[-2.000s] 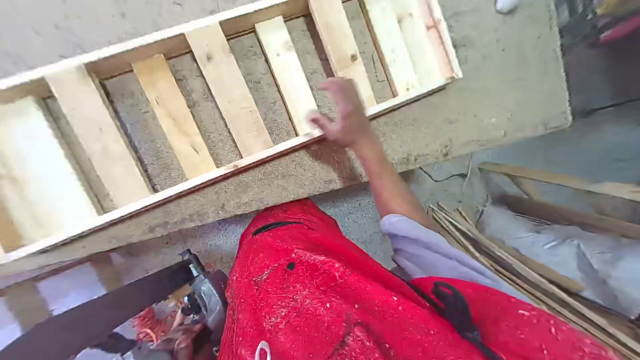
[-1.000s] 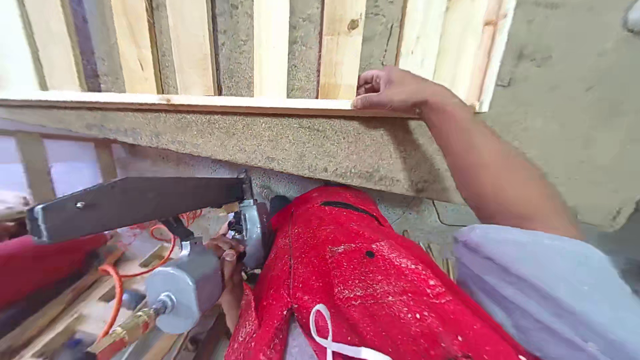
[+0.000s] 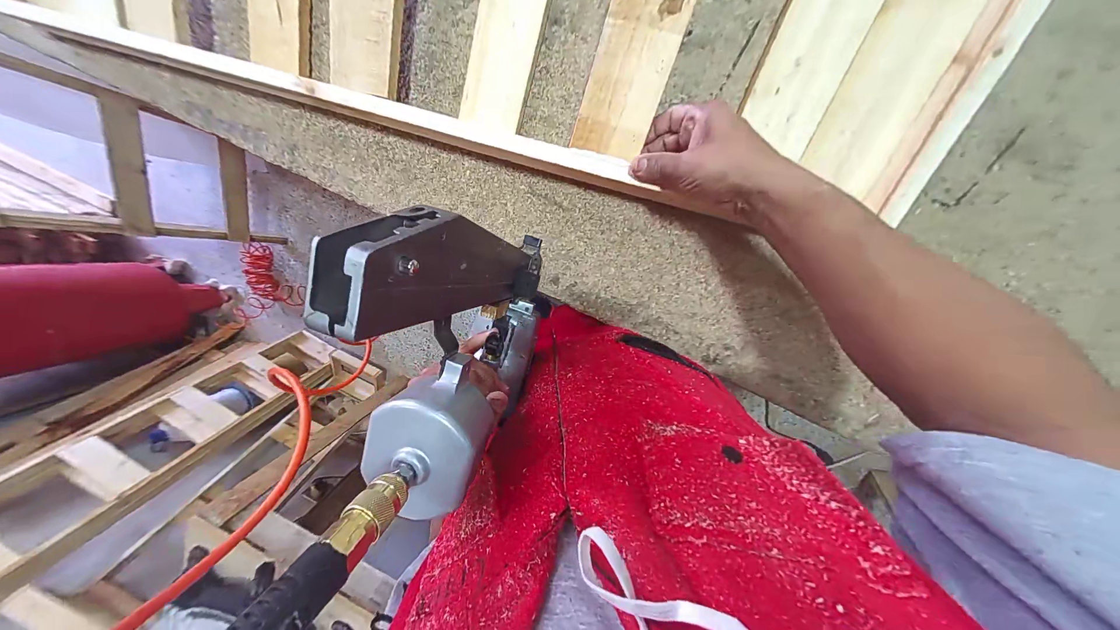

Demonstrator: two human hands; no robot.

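Note:
My left hand (image 3: 486, 372) is wrapped around the handle of a pneumatic nailer (image 3: 429, 429), largely hidden behind its grey metal body. The nailer's dark magazine (image 3: 429, 271) points up and left over the table's near edge, and a brass air coupling (image 3: 376, 507) joins its rear end to a black hose. My right hand (image 3: 691, 149), fingers curled, rests on the near rail (image 3: 490, 144) of a slatted wooden frame, beside a pale slat (image 3: 626, 83). Whether its fingers grip the rail cannot be told.
The frame lies on a rough, dusty tabletop (image 3: 665, 262). An orange air hose (image 3: 293, 464) loops at the lower left above more slatted wooden frames (image 3: 114, 464). Someone's red-clothed limb (image 3: 96, 311) shows at the left edge, near a coiled red hose (image 3: 260, 276).
My right hand has moved from above the slats down onto the near rail. The nailer in my left hand has come further into view and turned. The view has shifted and rotated.

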